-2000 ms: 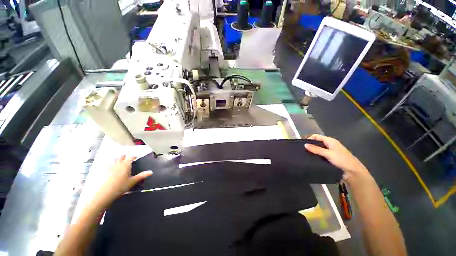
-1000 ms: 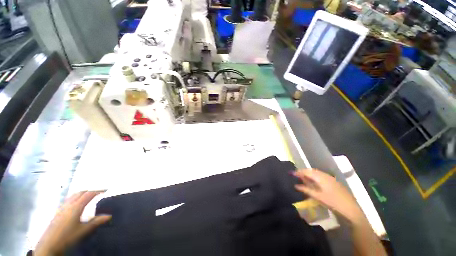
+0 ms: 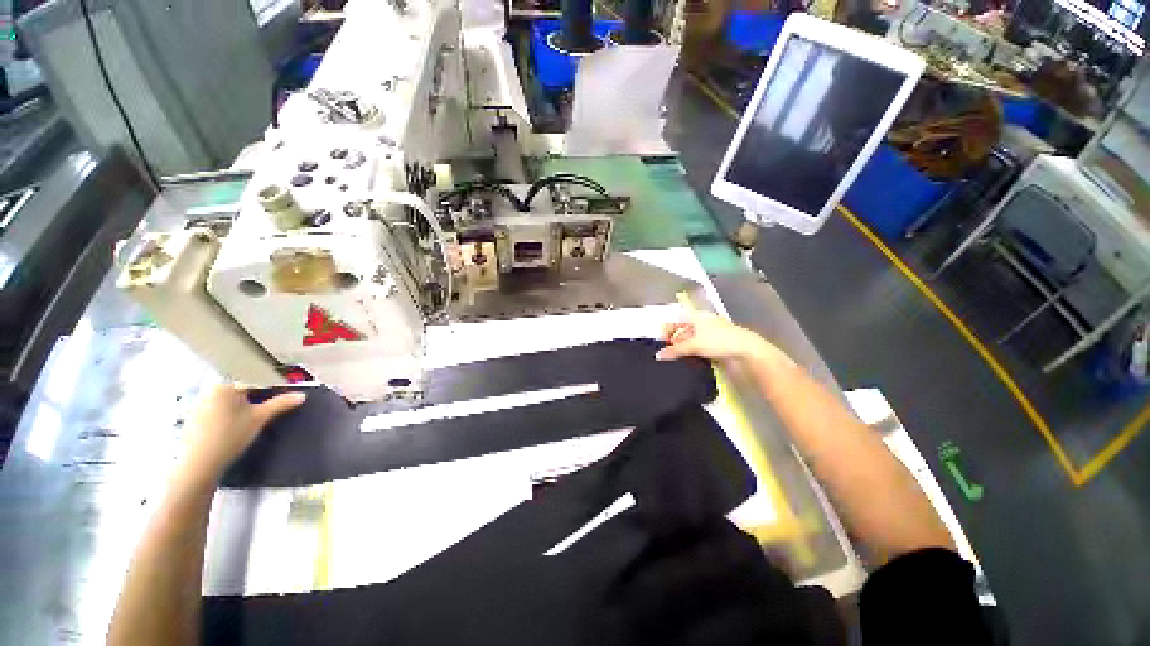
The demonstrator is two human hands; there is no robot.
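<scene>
A long black fabric panel [image 3: 505, 423] with rounded ends and a narrow white-looking slot lies across the white sheet [image 3: 378, 530], its upper left edge at the machine head [image 3: 341, 316]. My left hand [image 3: 233, 423] is at the panel's left end, thumb on top of the fabric. My right hand [image 3: 706, 343] pinches the panel's upper right edge. The needle area is hidden under the head. More black fabric [image 3: 605, 568], with another slot, lies nearest me.
The clamp unit [image 3: 536, 246] with black hoses stands behind the panel. A control screen [image 3: 817, 124] is at the upper right. Yellow tape [image 3: 769, 486] runs along the sheet's right side. A white side shelf [image 3: 870, 406] is at the lower right.
A black panel has moved forward from near me to the machine head and lies spread with its slot showing. Both hands have moved forward with it. More white sheet shows between the fabrics.
</scene>
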